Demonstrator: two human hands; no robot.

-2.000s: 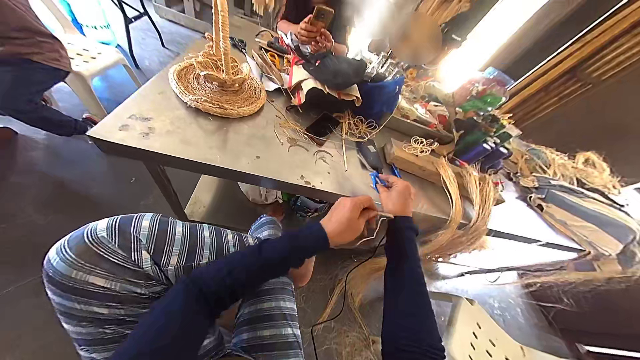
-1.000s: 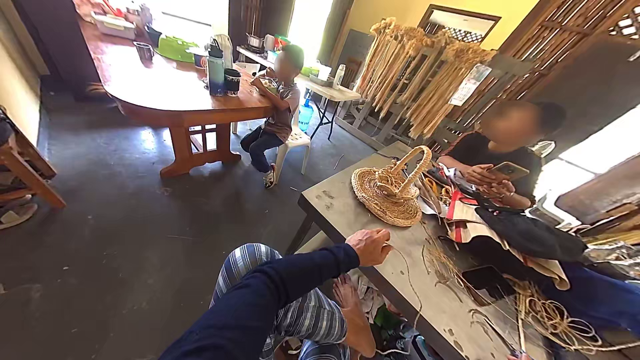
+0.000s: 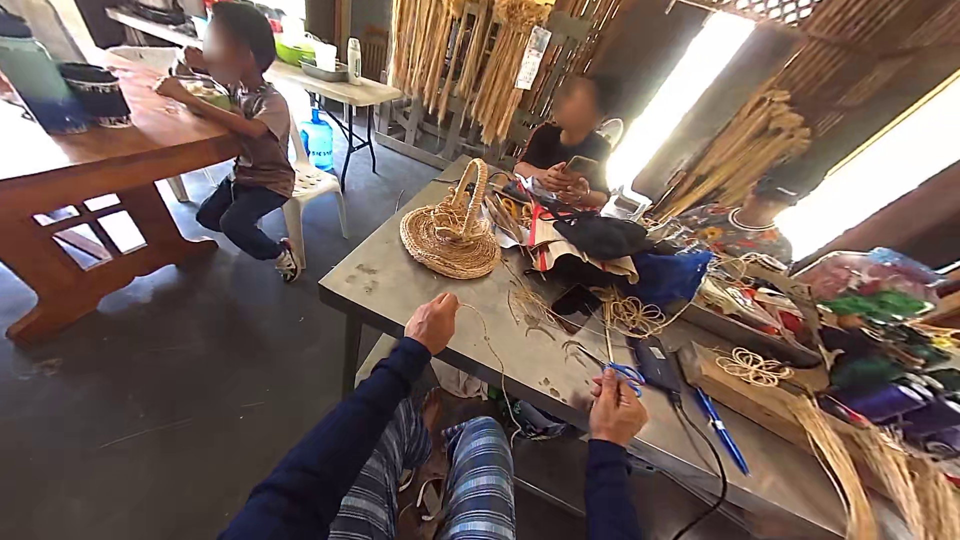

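My left hand [image 3: 433,322] is closed on one end of a thin natural-fibre cord [image 3: 491,346], over the near edge of the grey table [image 3: 480,307]. The cord hangs in a curve past the table edge toward my knees. My right hand [image 3: 617,409] is at the table edge, its fingers closed around something too small to make out; blue-handled scissors [image 3: 624,377] lie just beyond the fingertips, and I cannot tell whether they are held. A woven fibre basket piece with a tall handle [image 3: 451,241] stands beyond my left hand.
A dark phone [image 3: 576,306], coiled fibre [image 3: 639,313], a black device with a cable [image 3: 656,365], a blue pen [image 3: 721,431] and a wooden block [image 3: 739,390] lie on the table. Bags [image 3: 600,236] are heaped behind. Other people sit beyond the table and at a wooden table [image 3: 150,150].
Two seconds ago my hands were together near the scissors; now they are apart, with my left hand farther left holding the cord. The view has swung considerably between frames.
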